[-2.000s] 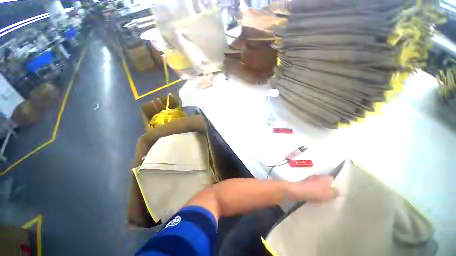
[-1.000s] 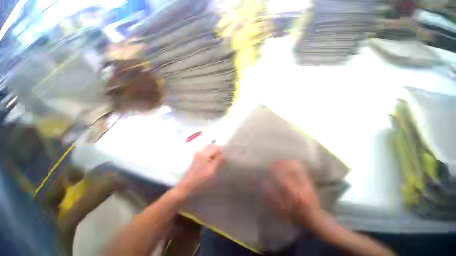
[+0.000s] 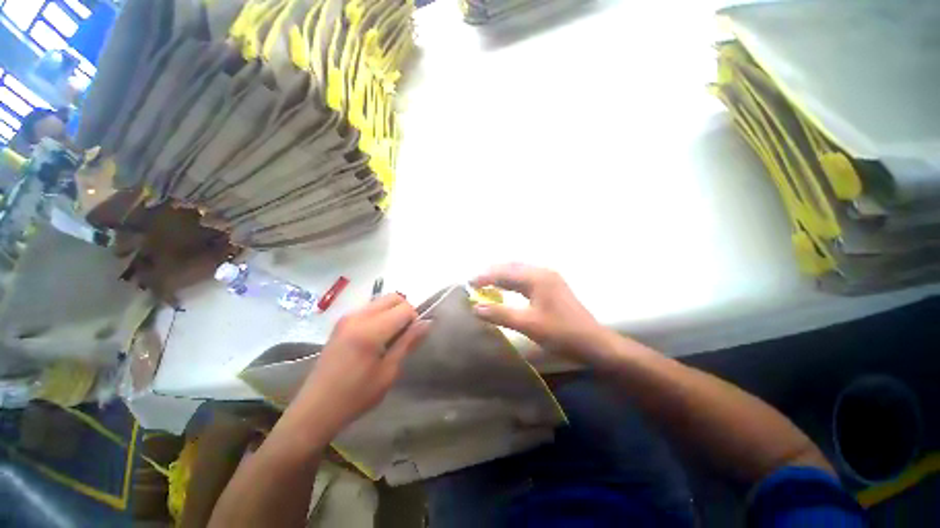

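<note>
A beige fabric bag [image 3: 454, 402] with thin yellow edges lies over the table's front edge and the lap, one corner raised. My left hand [image 3: 376, 340] pinches the bag's upper edge left of that corner. My right hand [image 3: 536, 309] holds the corner at its fingertips, beside a short yellow binding tail [image 3: 487, 295]. Dark tips [image 3: 378, 287], probably of the snips, show just behind my left hand; the rest is hidden. A red piece [image 3: 333, 294] lies on the table beyond my left hand.
A clear water bottle [image 3: 266, 288] lies left of the red piece. A tall fanned stack of bags [image 3: 237, 134] stands at the back left, a smaller stack [image 3: 804, 165] at right. A dark bin [image 3: 876, 428] is below right. A person [image 3: 46, 126] shows far left.
The view has turned right and down from the aisle and carton. Both hands have moved from the bag's middle to its upper corner, and that corner is now lifted.
</note>
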